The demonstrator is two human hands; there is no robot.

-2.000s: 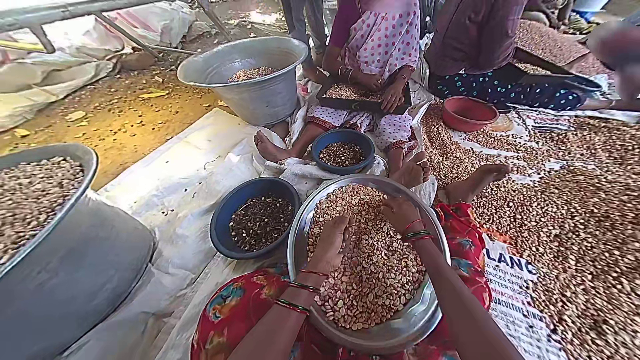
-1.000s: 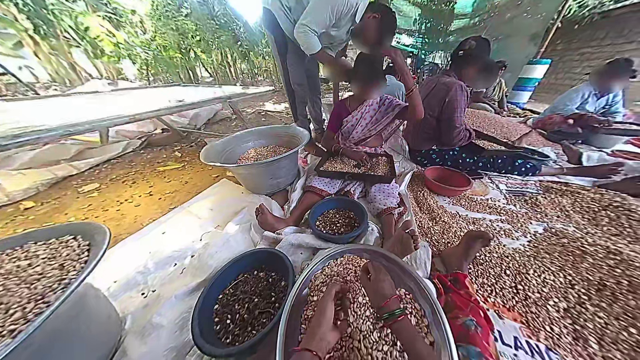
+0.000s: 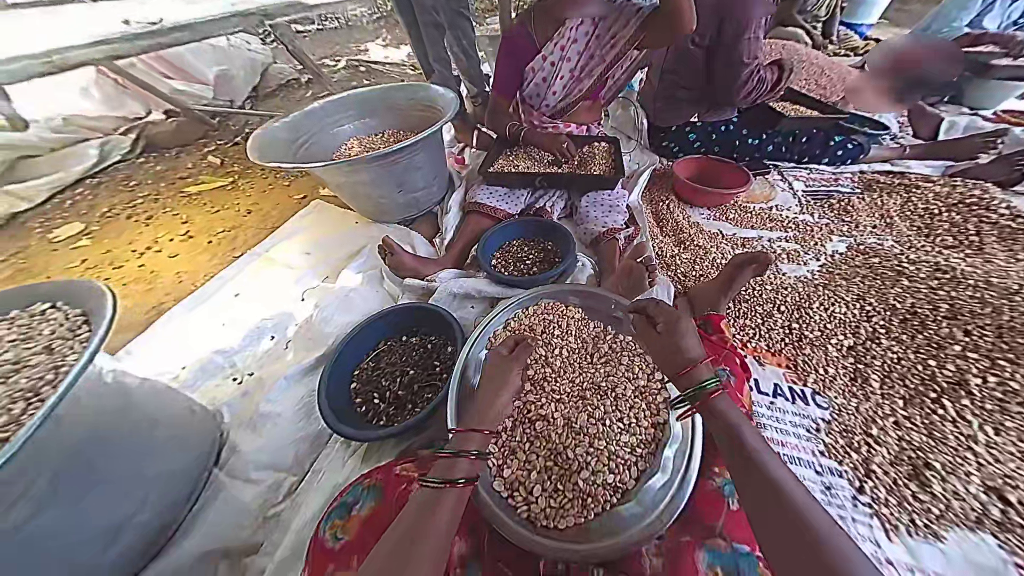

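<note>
On my lap rests a round metal basin (image 3: 680,472) holding a heap of pale, mottled seeds or beans (image 3: 580,416). My left hand (image 3: 502,380) is over the left part of the heap, its fingers bent together; whether it holds a seed I cannot tell. At the basin's upper right rim is my right hand (image 3: 668,336), fingers curled, their tips hidden from clear view. Bangles circle both wrists. Left of the basin stands a blue bowl (image 3: 336,392) with dark debris and some seeds. A smaller blue bowl (image 3: 490,260) with mixed seeds sits beyond the basin.
A person opposite has a hand in a dark tray (image 3: 552,178) of seeds. Large metal tubs stand at the back left (image 3: 400,188) and near left (image 3: 136,472). A red bowl (image 3: 712,188) sits beside seeds spread over the right side (image 3: 904,320). White sheeting (image 3: 264,320) covers the ground.
My hands are farther apart than before, the right one now at the basin's rim. The view tilted up and came down again. The standing person's arms, near the seated person a second ago, are out of view.
</note>
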